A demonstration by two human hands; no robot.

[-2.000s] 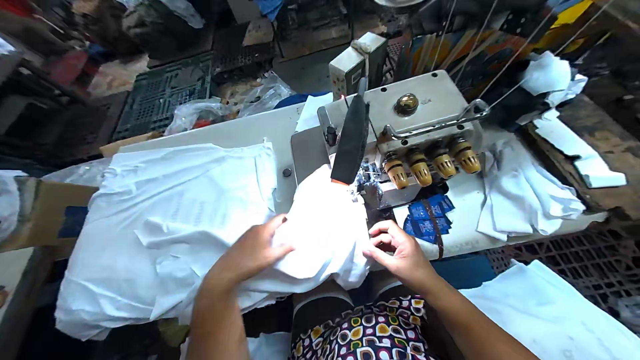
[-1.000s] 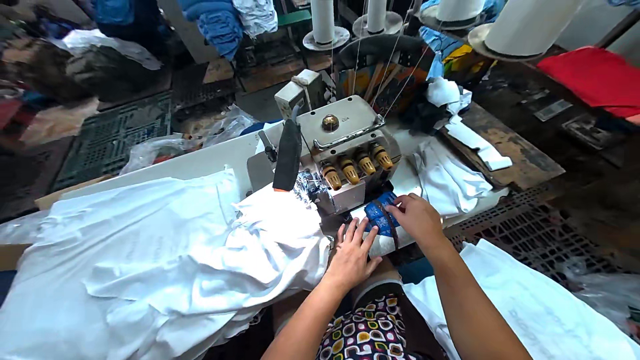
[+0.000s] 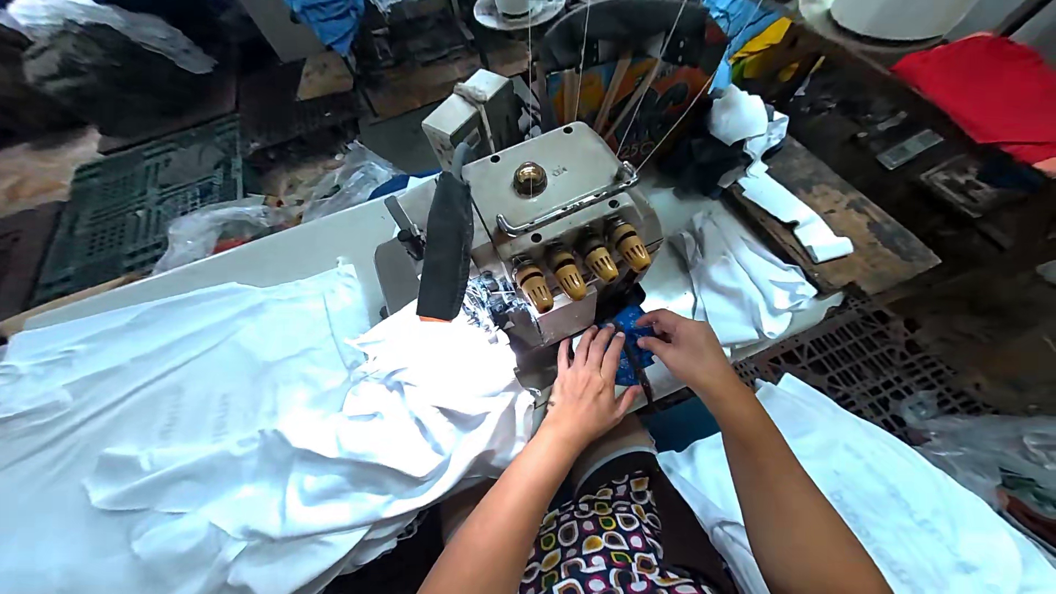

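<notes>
An overlock sewing machine [image 3: 561,198] with several yellow-brown tension dials stands on the white table. Small blue labels [image 3: 629,330] lie at its front right, crossed by a dark strap. My right hand [image 3: 676,342] has its thumb and fingertips on the labels; whether it pinches one cannot be told. Flat beside them, at the machine's front edge, rests my left hand [image 3: 587,384], fingers spread. White fabric [image 3: 437,388] lies bunched under the machine's needle area and runs left over the table, apart from both hands.
More white cloth [image 3: 742,276] lies right of the machine, near a wooden board [image 3: 858,214] with white scraps. White fabric [image 3: 858,495] also hangs at my right, beside a black plastic crate [image 3: 858,363]. Plastic bags [image 3: 219,231] lie behind the table's edge. Threads run down to the machine.
Two seconds ago both hands were on the white fabric at the needle area. Both have since moved right to the blue labels, and the fabric lies released. Over the last second they stay there.
</notes>
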